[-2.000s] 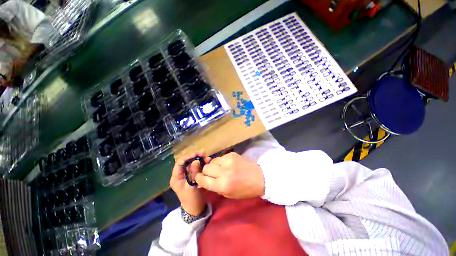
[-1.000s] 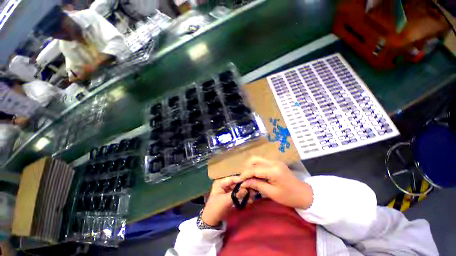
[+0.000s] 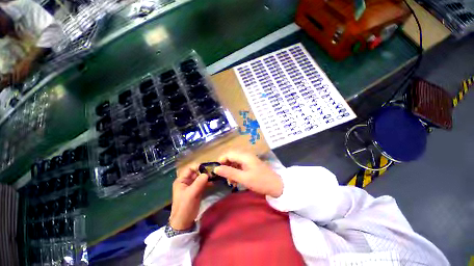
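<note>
A black ring-shaped housing (image 3: 210,165) is held between the fingertips of both hands, just above the front edge of the cardboard. My left hand (image 3: 188,194), with a metal wristwatch, grips its left side. My right hand (image 3: 249,173) has its thumb and fingers on its right side. The fingers cover parts of the housing; whether an adhesive piece is on it cannot be told. A white adhesive sheet (image 3: 292,95) with rows of dark marks lies beyond, with blue scraps (image 3: 250,127) beside it on the brown cardboard (image 3: 227,85).
A clear blister tray (image 3: 161,113) full of black housings lies at centre left, a second filled tray (image 3: 56,195) at lower left. An orange-red machine (image 3: 349,25) stands at the back right. A round blue stool (image 3: 399,134) is at right. A person (image 3: 26,39) is across the bench.
The view has swung, shifting the scene left and bringing the stool further in. The housing is turned from upright to flatter between the fingertips. Both hands still hold it.
</note>
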